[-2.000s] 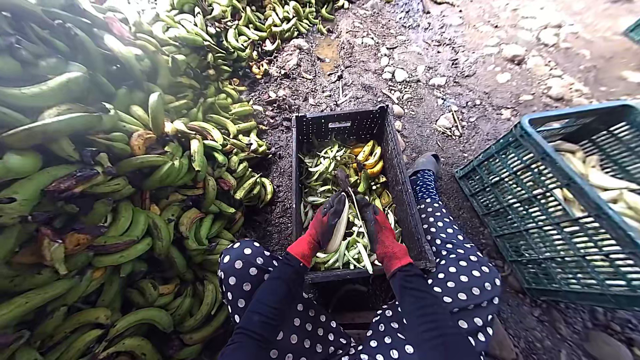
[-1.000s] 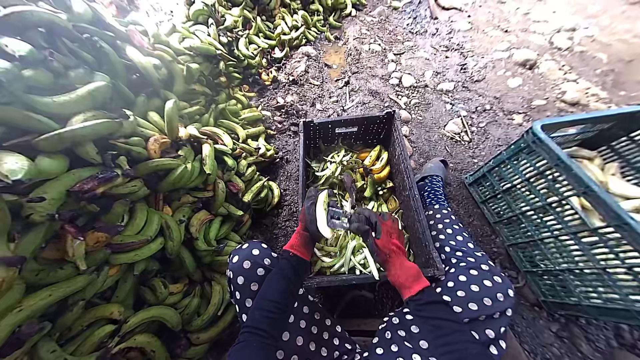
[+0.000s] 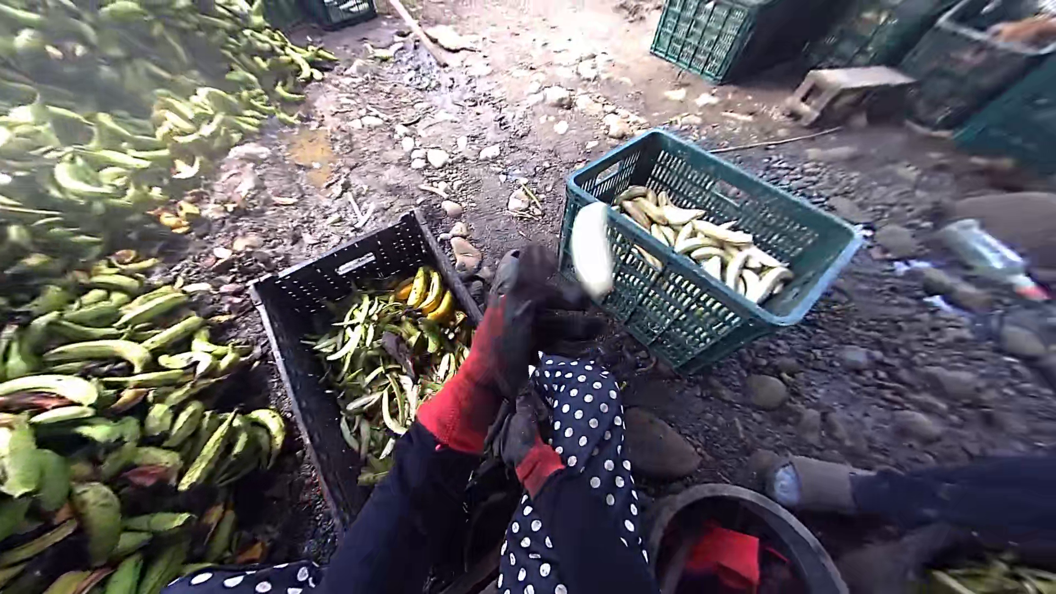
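My left hand [image 3: 536, 309], in a black and red glove, reaches toward the green crate with fingers apart. A peeled plantain [image 3: 591, 252] is just past its fingertips, blurred and seemingly in the air before the crate's near side. My right hand [image 3: 521, 429], gloved alike, is low by my knee, partly behind the left forearm; what it holds is hidden. Peeled plantains [image 3: 714, 239] lie inside the green plastic crate [image 3: 792, 318]. At left, the black plastic crate [image 3: 285, 346] holds green peels [image 3: 355, 334] and several yellow plantains [image 3: 431, 293].
A heap of unpeeled green plantains [image 3: 99, 355] covers the left side. A round bucket [image 3: 742, 503] with red cloth stands at lower right, near another person's foot [image 3: 813, 485]. More green crates [image 3: 701, 41], a concrete block [image 3: 854, 87] and a plastic bottle [image 3: 986, 252] lie beyond, on stony ground.
My left hand has moved from over the black crate toward the green crate, and the peeled plantain has left it. My right hand has drawn back toward my lap. The view has swung right.
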